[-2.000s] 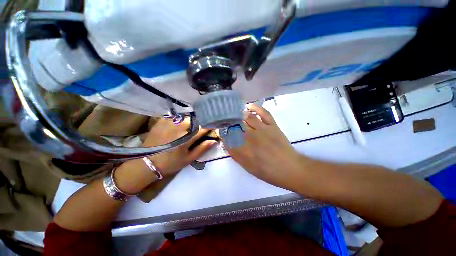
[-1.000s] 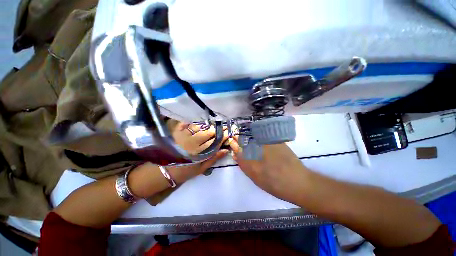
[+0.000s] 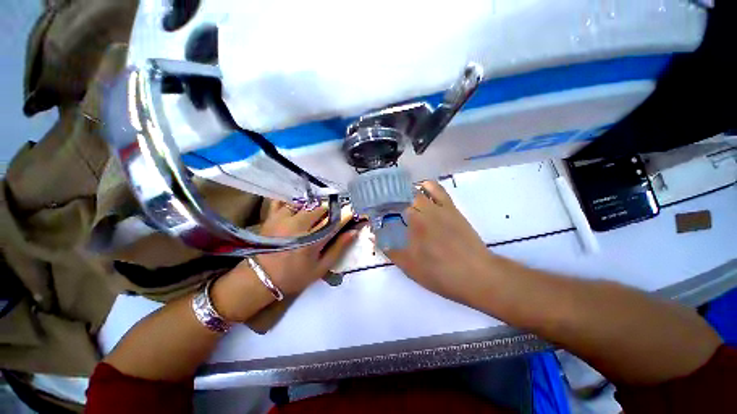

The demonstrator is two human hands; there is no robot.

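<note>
The tan jacket (image 3: 65, 194) lies bunched left of and behind the sewing machine head (image 3: 388, 48), with a dark band in its folds. My left hand (image 3: 295, 247), with two bracelets at the wrist, rests at the needle area, partly hidden by the shiny curved guard (image 3: 157, 182). A piece of tan cloth shows under its wrist. My right hand (image 3: 432, 234) is bent beside the grey tension dial (image 3: 380, 192) and grey-blue block (image 3: 391, 233). The needle and presser foot are mostly hidden. What the fingers of either hand hold cannot be made out.
A black phone (image 3: 614, 194) lies on the white table (image 3: 388, 311) to the right, with a small brown piece (image 3: 692, 221) beside it. The ruler-marked front edge (image 3: 452, 352) curves across in front of me. Blue material (image 3: 549, 384) shows below it.
The view has shifted, so the machine head and dial sit further left than one second ago. My right hand shows more beside the dial. Both hands stay near the needle.
</note>
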